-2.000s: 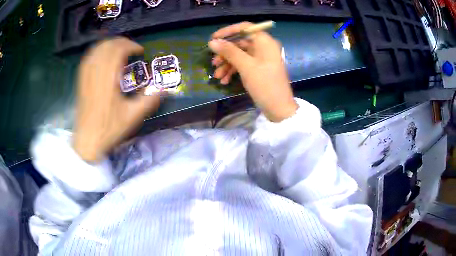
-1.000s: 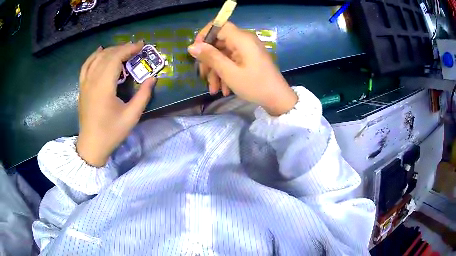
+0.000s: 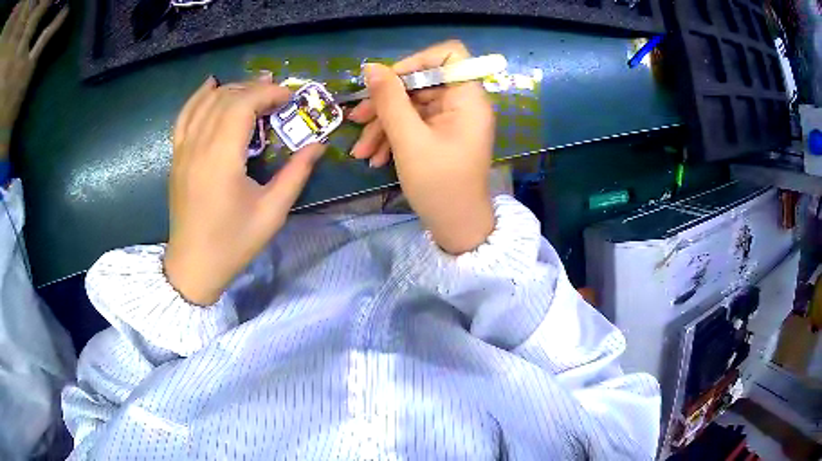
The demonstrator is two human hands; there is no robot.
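My left hand point(image 3: 230, 171) holds a watch housing point(image 3: 305, 115) between thumb and fingers, its open side with circuitry, a yellow patch and a silver-white rectangle facing me. A second rounded pinkish part point(image 3: 258, 137) shows partly behind my left fingers. My right hand point(image 3: 433, 135) grips tweezers point(image 3: 451, 72) with a cream handle; their thin tip reaches the right edge of the housing. Whether the tip holds anything is too small to tell. A sheet with rows of yellow pieces point(image 3: 516, 122) lies on the green mat under and beside my hands.
A black foam tray point(image 3: 360, 20) runs along the back, and another with square pockets point(image 3: 735, 81) stands at right. A blue item point(image 3: 645, 50) lies between. A white-grey machine point(image 3: 671, 261) is at lower right. Another person's hand point(image 3: 16, 67) and sleeve show at far left.
The tweezers have turned and their tip has come to the housing. My left hand holds the housing more to the right in view. Another person's hand has appeared at far left.
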